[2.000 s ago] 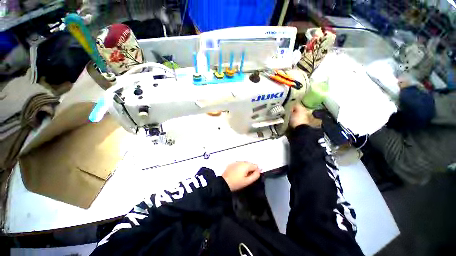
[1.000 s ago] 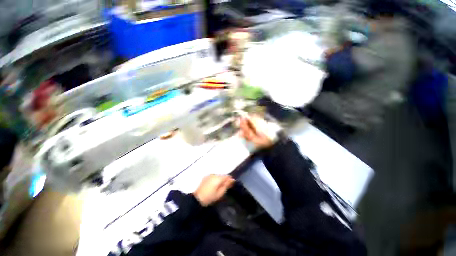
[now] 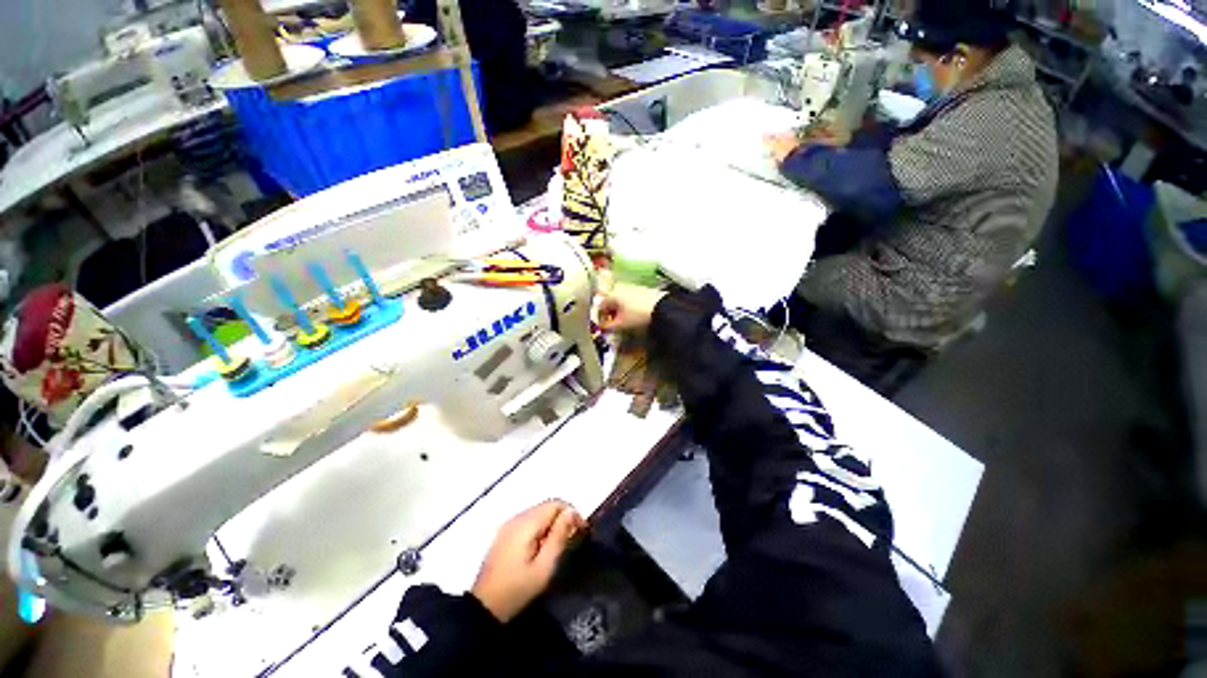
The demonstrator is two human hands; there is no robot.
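The white JUKI sewing machine point(image 3: 437, 384) stands in front of me, its needle end at the lower left. My right hand point(image 3: 627, 310) is at the machine's right end, by the handwheel area; its fingertips are partly hidden, and I cannot tell what they touch. My left hand point(image 3: 527, 556) is at the table's front edge with fingers curled and thumb against the forefinger; a tiny dark item may be at the fingertips, unclear. Orange-handled snips point(image 3: 514, 273) lie on top of the machine. Tan cloth point(image 3: 113, 649) shows at the lower left corner.
Brown scraps point(image 3: 645, 392) lie on the table's right end. A pale green bottle point(image 3: 638, 272) stands beyond the machine. White cloth point(image 3: 715, 199) is heaped behind it. A coworker point(image 3: 940, 186) sits at another machine at the upper right. Thread pins point(image 3: 312, 318) stand on the machine.
The view has swung to the right, bringing the coworker into sight. My right hand moved from beside the machine's end to the front, then back to that end. My left hand stays near the table edge.
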